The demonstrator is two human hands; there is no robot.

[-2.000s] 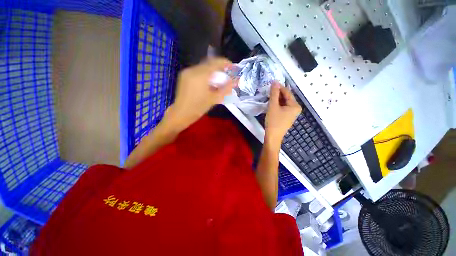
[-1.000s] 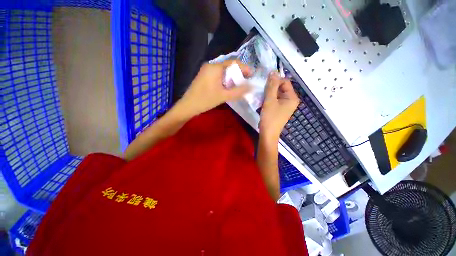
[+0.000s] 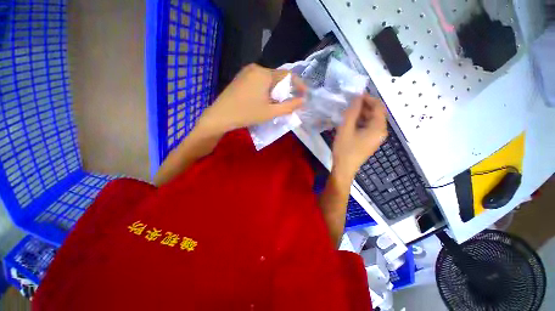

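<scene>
My left hand (image 3: 258, 97) holds a small white crumpled packet (image 3: 282, 88) between thumb and fingers. A piece of thin translucent plastic (image 3: 272, 129) hangs below that hand. My right hand (image 3: 360, 135) is blurred, its fingertips pinched at a clear plastic piece (image 3: 344, 82). Both hands are over a crumpled translucent plastic bag (image 3: 311, 68) on the keyboard tray. What is inside the bag cannot be made out. The black keyboard (image 3: 389, 176) lies beside my right hand, partly under my wrist.
A large blue lattice crate (image 3: 153, 91) with brown cardboard stands at left. At right are a perforated plate (image 3: 420, 91) with black blocks (image 3: 392, 51), a mouse (image 3: 502, 189) on a yellow pad (image 3: 499, 152), and a black fan (image 3: 490, 273). White parts (image 3: 377, 270) sit in a blue crate below.
The clear plastic now shows spread between my hands, with a piece hanging below my left hand. My right hand has moved slightly right and down. The left hand still holds the white packet.
</scene>
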